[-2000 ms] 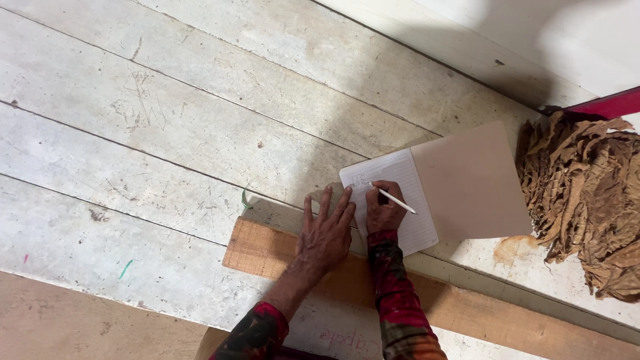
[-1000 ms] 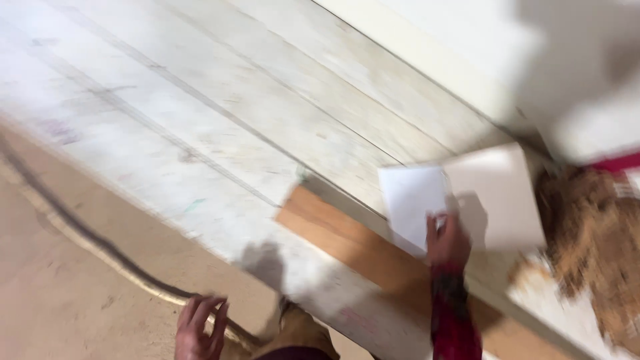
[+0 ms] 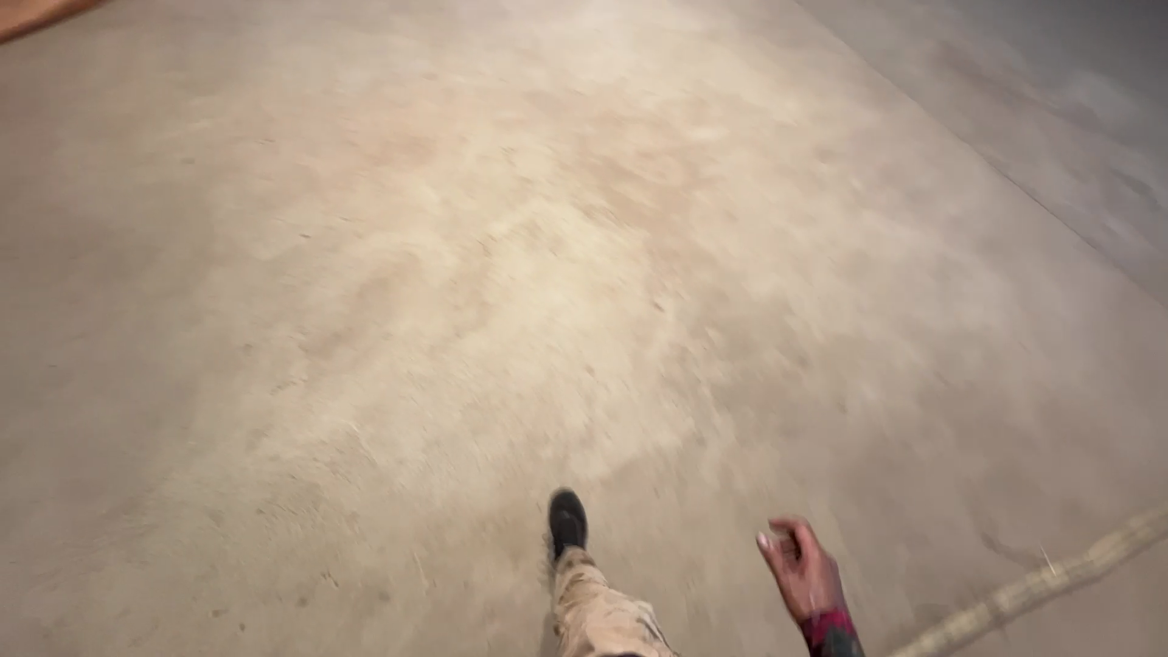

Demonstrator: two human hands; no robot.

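Note:
My right hand point(image 3: 803, 561) hangs over the floor at the lower right, in a dark red patterned sleeve. Its fingers are loosely curled, with a gap between thumb and forefinger, and I see nothing held in it. My left hand is out of view. Left of the right hand, a black shoe point(image 3: 568, 522) and a tan patterned trouser leg point(image 3: 598, 607) show on my own leg.
A bare, dusty concrete floor point(image 3: 511, 301) fills most of the view. A pale rope or hose point(image 3: 1031, 589) lies across the lower right corner. A seam crosses the floor at upper right, and a brownish edge point(image 3: 41, 16) shows at upper left.
The view has swung widely from the white plank table to the floor. Notebook, white pen and dried leaves have left view. The left hand came off the notebook; the right hand is now away from it.

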